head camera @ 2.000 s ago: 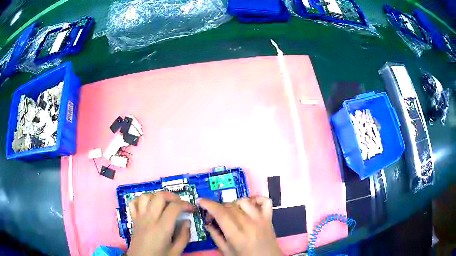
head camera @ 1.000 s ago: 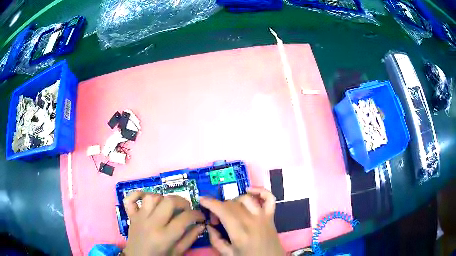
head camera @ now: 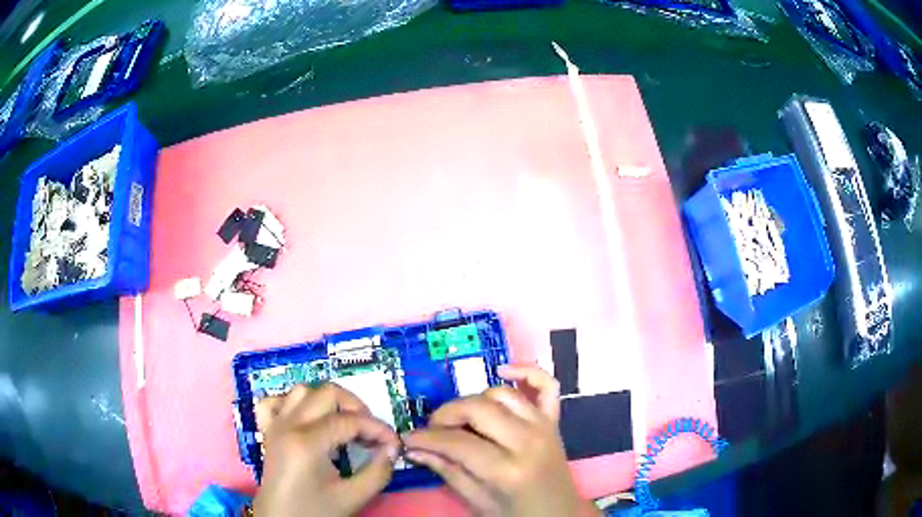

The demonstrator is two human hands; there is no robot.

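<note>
The blue device housing (head camera: 417,348) lies open near the front edge of the pink mat. The main circuit board (head camera: 288,378) shows in its left and middle part, with a white-silver module on it. A small green board (head camera: 454,341) sits at its upper right. My left hand (head camera: 321,450) is over the left and lower part of the housing. My right hand (head camera: 497,436) comes in from the right. The fingertips of both hands meet at the board's lower right edge. Something tiny and dark is between them, too small to name; my fingers hide part of it.
Small wired parts (head camera: 239,271) lie loose on the pink mat (head camera: 404,202). Black pads (head camera: 596,424) lie right of the housing. Parts bins stand left (head camera: 144,217) and right (head camera: 809,237). A long wrapped pack (head camera: 844,222) lies beyond the right bin. A blue coiled cord (head camera: 672,434) is lower right.
The view has shifted, so the mat and housing sit slightly higher. My left hand has drawn lower, uncovering more of the board. The fingertips of both hands stay together near the board's lower edge.
</note>
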